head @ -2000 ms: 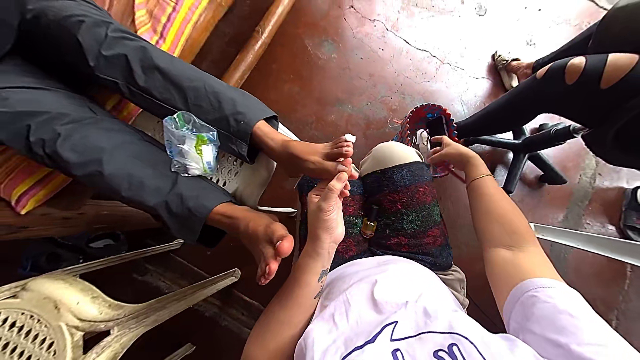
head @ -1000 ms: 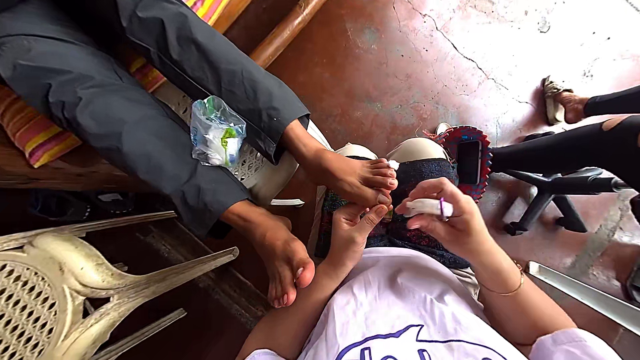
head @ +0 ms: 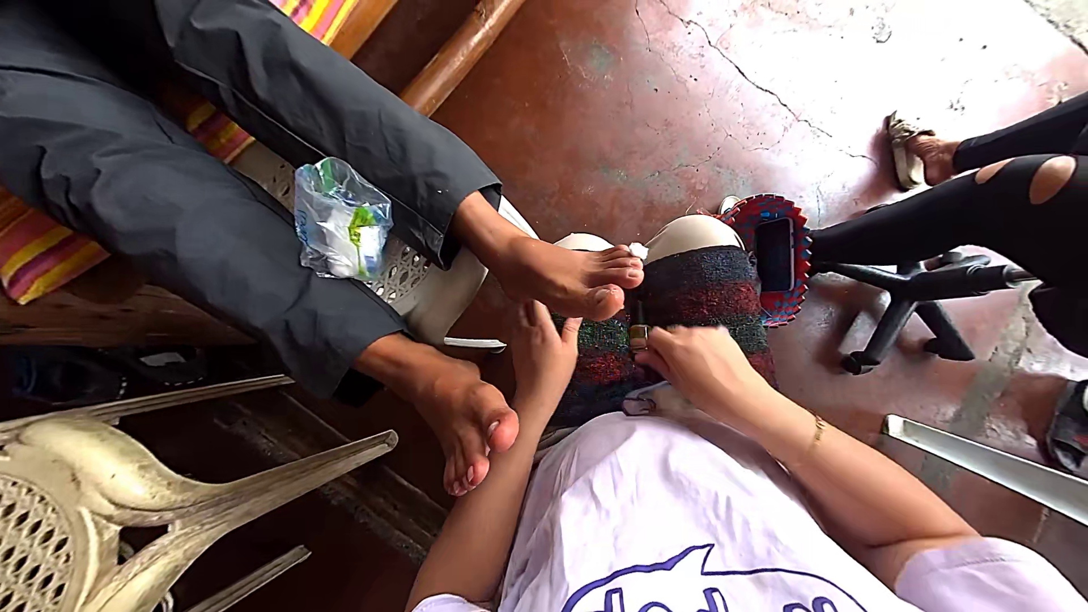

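Note:
Another person's bare foot [head: 565,276] extends over my lap, with a bit of white cotton [head: 637,251] between the smaller toes. My left hand [head: 544,353] is beside and under that foot's big toe, fingers partly hidden, holding nothing that I can see. On the dark knitted cloth [head: 705,289] across my thighs, my right hand [head: 693,361] grips a small glass bottle with a dark cap [head: 638,336]. The person's other foot [head: 463,416] is above my left forearm. A clear plastic bag [head: 342,223] with white material inside lies on the person's trouser leg.
A white plastic chair [head: 127,501] is at lower left. Beyond my right knee, a phone [head: 774,255] rests in a red and blue woven basket [head: 801,293]. Past it are a black swivel-chair base [head: 914,297] and another person's legs [head: 935,208]. A wooden bench [head: 110,314] is at left.
My right hand has come down from near the toes to the bottle on my lap, and the white object it held is no longer seen in it. My left hand has let go of the toes.

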